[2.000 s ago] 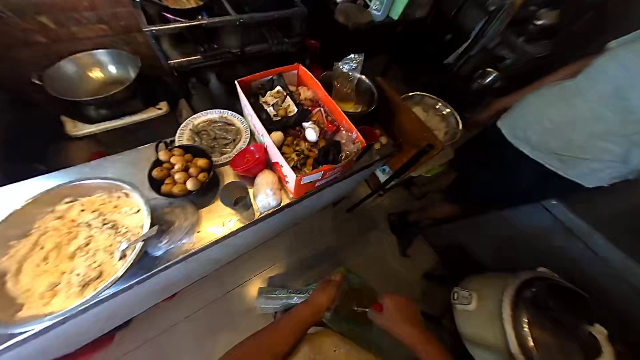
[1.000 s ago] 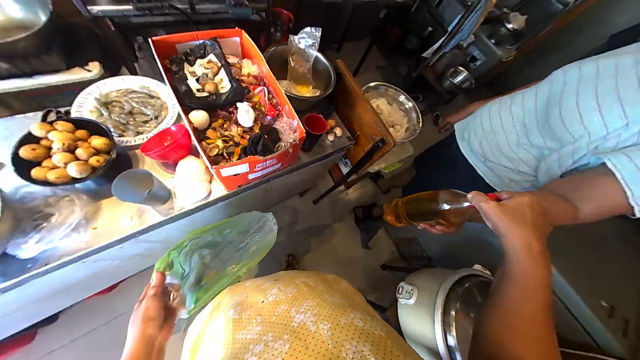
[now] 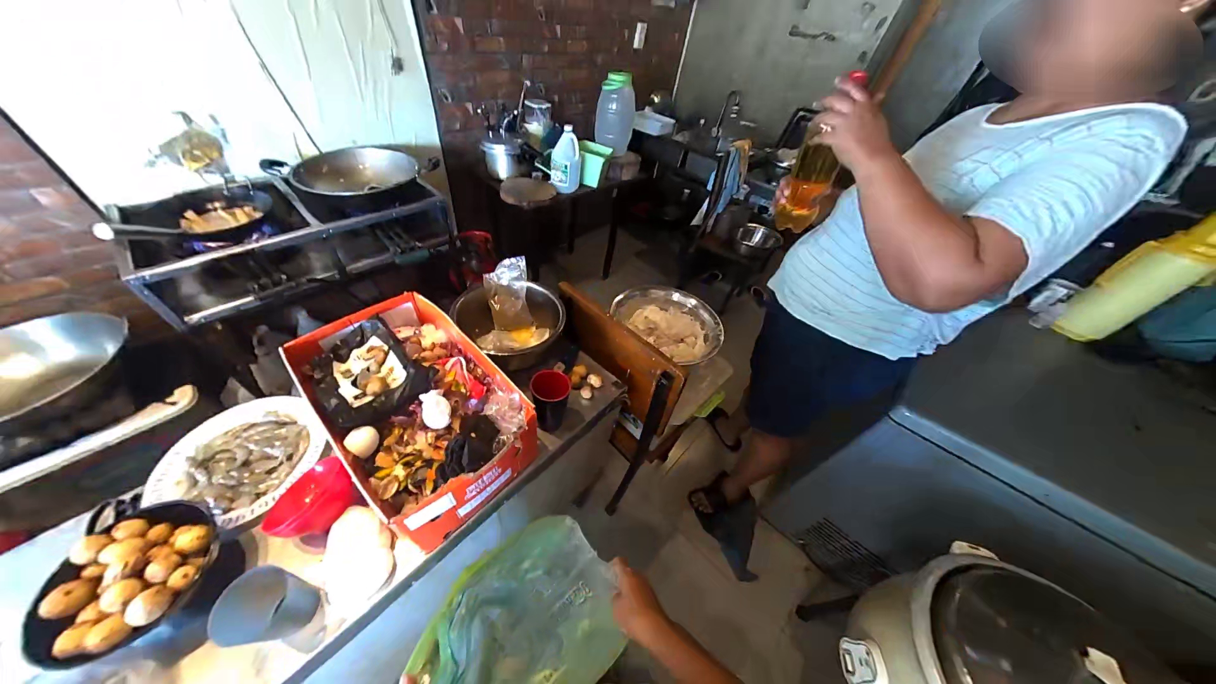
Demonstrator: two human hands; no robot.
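Note:
My right hand [image 3: 641, 608] grips the upper right edge of a green translucent plastic bag [image 3: 532, 608] at the bottom centre. Of my left hand [image 3: 410, 678] only a fingertip shows, at the bag's lower left edge; the rest is out of frame. Left of the bag, on the counter, stand a grey cup [image 3: 264, 608], a red plastic bowl [image 3: 309, 499] and a black bowl of small potatoes [image 3: 123, 579]. Beyond the bag a red cardboard box [image 3: 432, 537] holds peelings and eggshells. A person at the right holds a bottle of amber liquid [image 3: 809, 185].
A plate of shrimp [image 3: 242, 456] and a steel bowl [image 3: 541, 356] stand on the counter. A gas stove [image 3: 313, 237] with pans is behind. A wooden chair [image 3: 627, 366] is beside the counter's end. A rice cooker [image 3: 997, 617] stands low right, before a chest freezer [image 3: 1026, 475].
The bottle with the red cap, near my right hand a second ago, is now raised in the other person's hands. My right hand has come to the green bag. The view has tilted up.

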